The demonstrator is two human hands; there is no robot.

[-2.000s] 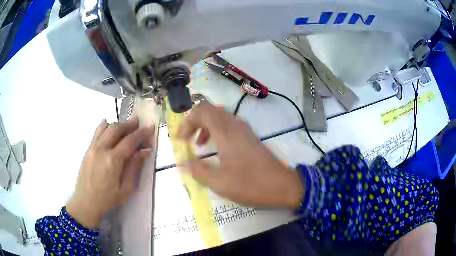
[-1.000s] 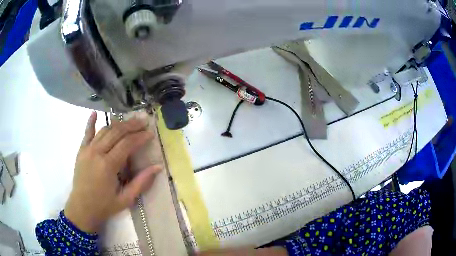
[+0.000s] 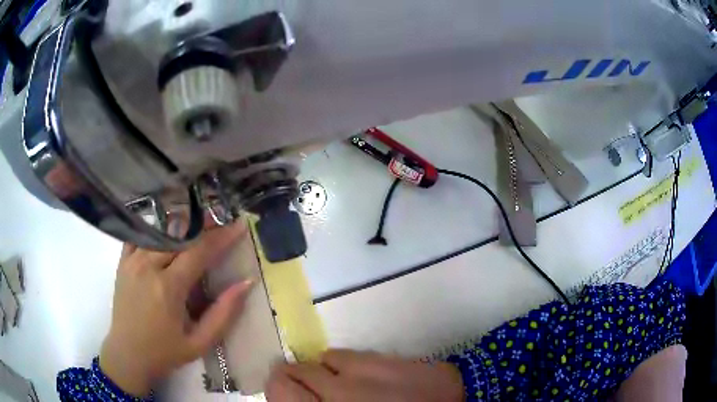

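Note:
The grey-beige zipper panel (image 3: 240, 322) lies lengthwise on the table, its far end under the head of the white sewing machine (image 3: 409, 59). Its metal teeth show along the left side near its front end. My left hand (image 3: 169, 310) lies flat on the panel, fingers spread, fingertips near the presser foot area, partly hidden by the machine head. My right hand (image 3: 354, 378) is at the panel's front right corner, fingers bent down on its edge and on the yellow tape guide (image 3: 292, 302). The needle itself is hidden.
Red and black thread snips (image 3: 405, 166) on a black cord lie right of the dark rounded block (image 3: 281, 234). Crossed spare zipper pieces (image 3: 517, 188) lie under the machine arm. Small cut pieces (image 3: 9, 290) are at the far left. A printed ruler strip runs along the front.
The panel has moved forward under the machine, its front end now showing. My right hand has gone from beside the dark block to the panel's front end. The view has come closer to the machine head.

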